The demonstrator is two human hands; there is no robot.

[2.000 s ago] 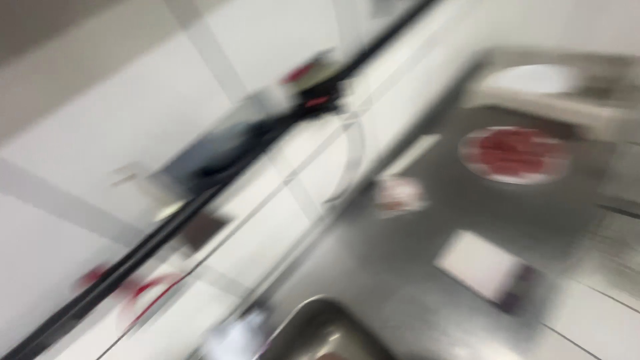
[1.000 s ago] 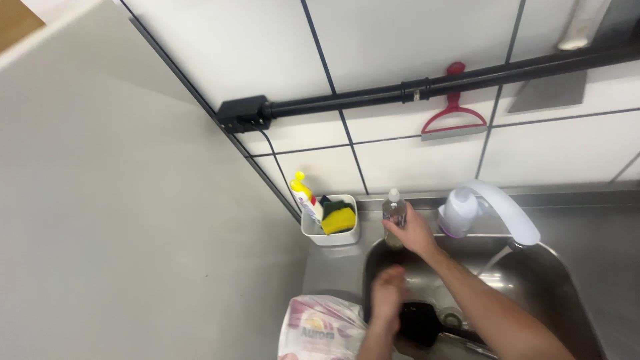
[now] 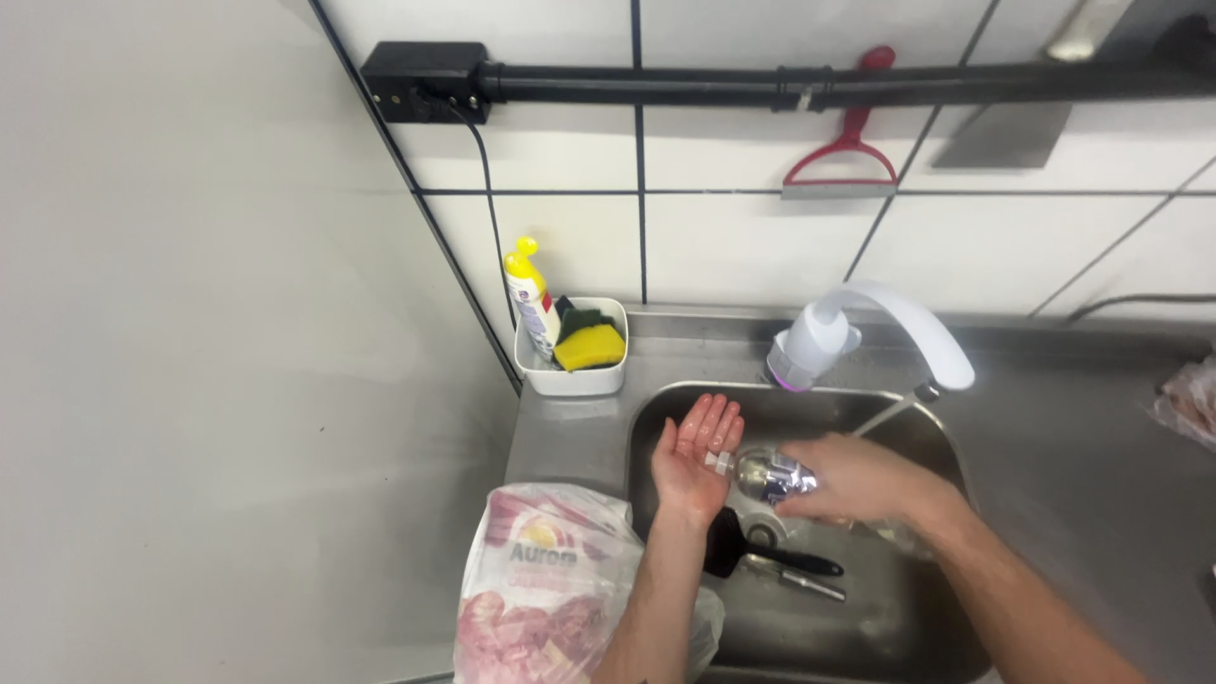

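Over the steel sink (image 3: pixel 855 617), my right hand (image 3: pixel 836 480) grips a clear plastic bottle (image 3: pixel 774 477) tipped on its side, its white cap pointing left. That cap is at the palm of my left hand (image 3: pixel 698 456), which is turned up, wet, with its fingers extended. Water runs from the white faucet (image 3: pixel 912 323) behind my right hand. Below the hands, a black spatula (image 3: pixel 727 546) and a metal-handled utensil (image 3: pixel 812 584) lie in the sink.
A white caddy (image 3: pixel 575 382) holds a yellow-capped bottle (image 3: pixel 532 299) and a yellow sponge (image 3: pixel 591 348). A printed plastic bag (image 3: pixel 537 589) stands left of the sink. A red squeegee (image 3: pixel 855 142) and a metal scraper (image 3: pixel 1007 133) hang at the black rail (image 3: pixel 665 85). A grey panel (image 3: pixel 237 332) borders the left.
The bottle, upright in my right hand a second ago, is now tipped sideways. My left hand has come up beside its cap, palm up. The view has swung to the sink since two seconds ago.
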